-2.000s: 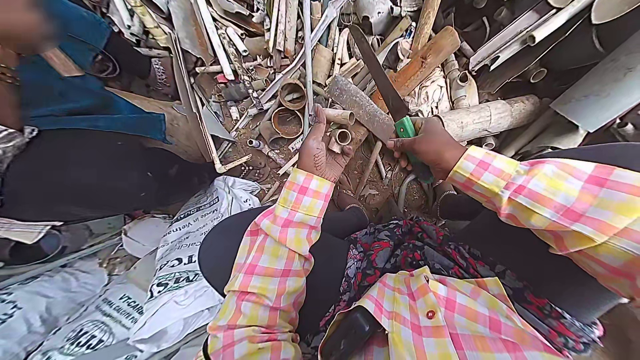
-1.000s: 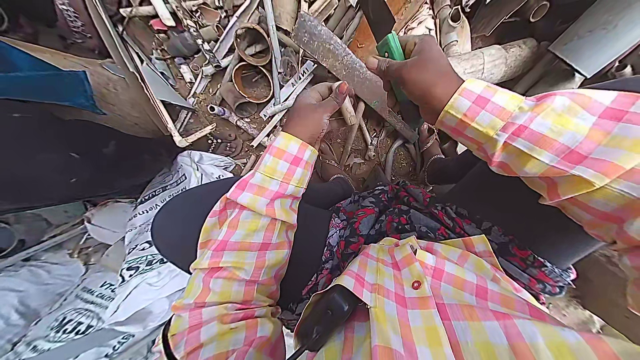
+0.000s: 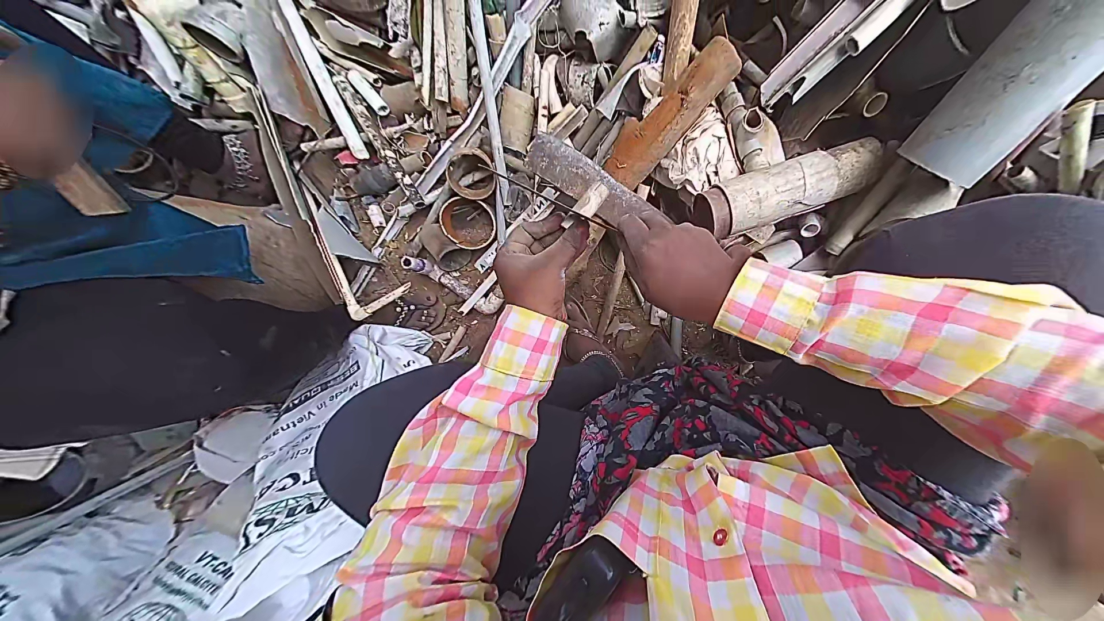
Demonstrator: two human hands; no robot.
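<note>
My left hand, left of centre, grips a short pale pipe piece that sticks up past its fingers. My right hand is closed beside it, around the saw's handle, which the fingers hide. The saw's thin dark blade is seen nearly edge-on, running left from the right hand across the pipe piece; whether it touches the piece is unclear. Behind both hands slants a flat grey board, its near end close to the right hand's fingers.
Scrap pipes lie all round, with two brown pipe rings left of the hands and a thick pipe to the right. A rusty-brown wooden piece lies behind. White printed sacks are at lower left; another person sits at the left.
The saw's blade, pointing up and away earlier, now points left across the pipe piece. The green handle that showed earlier is hidden in my right hand.
</note>
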